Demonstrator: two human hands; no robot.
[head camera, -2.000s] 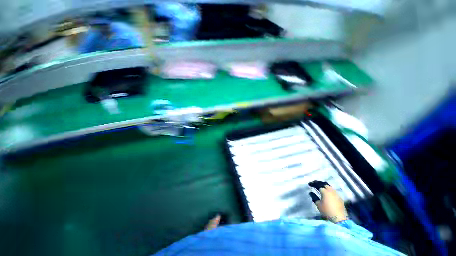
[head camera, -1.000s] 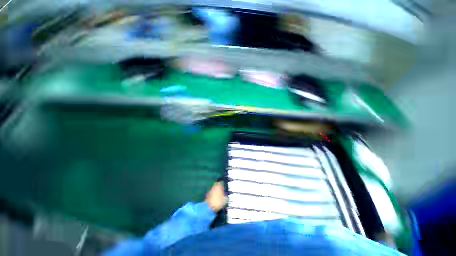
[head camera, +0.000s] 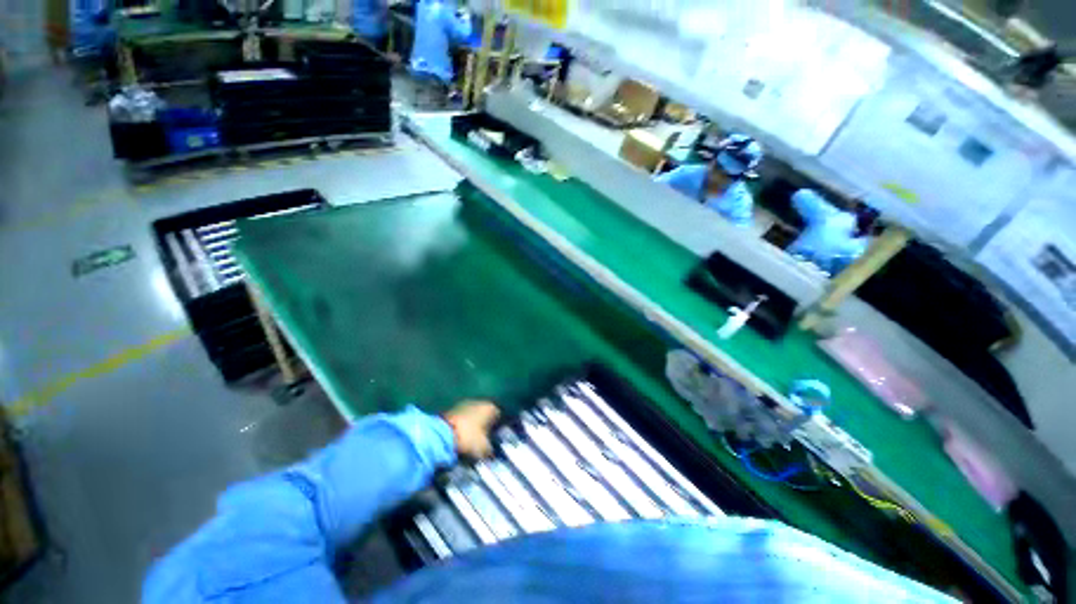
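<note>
A black tote (head camera: 605, 380) holds parallel rows of bright white parts strips (head camera: 578, 454). It lies on the green-matted bench, low in the view, and my blue sleeve and body cover its near side. My left hand (head camera: 474, 428) is at the tote's left rim, with its fingers bent over the edge and holding it. My right hand is not in view.
Stacked totes with strips (head camera: 224, 254) stand on the floor beyond the bench's (head camera: 389, 295) left end. A raised green shelf (head camera: 625, 254) bears a black bin (head camera: 741, 293), pink packets (head camera: 871, 368) and cables (head camera: 785, 472). People in blue (head camera: 720, 183) work behind it. A loaded cart (head camera: 301, 100) stands farther off.
The view has swung left, bringing the aisle and stacked totes into sight. My left hand stays at the tote's left rim, and the tote now appears turned. My right hand, seen over the strips earlier, is out of view.
</note>
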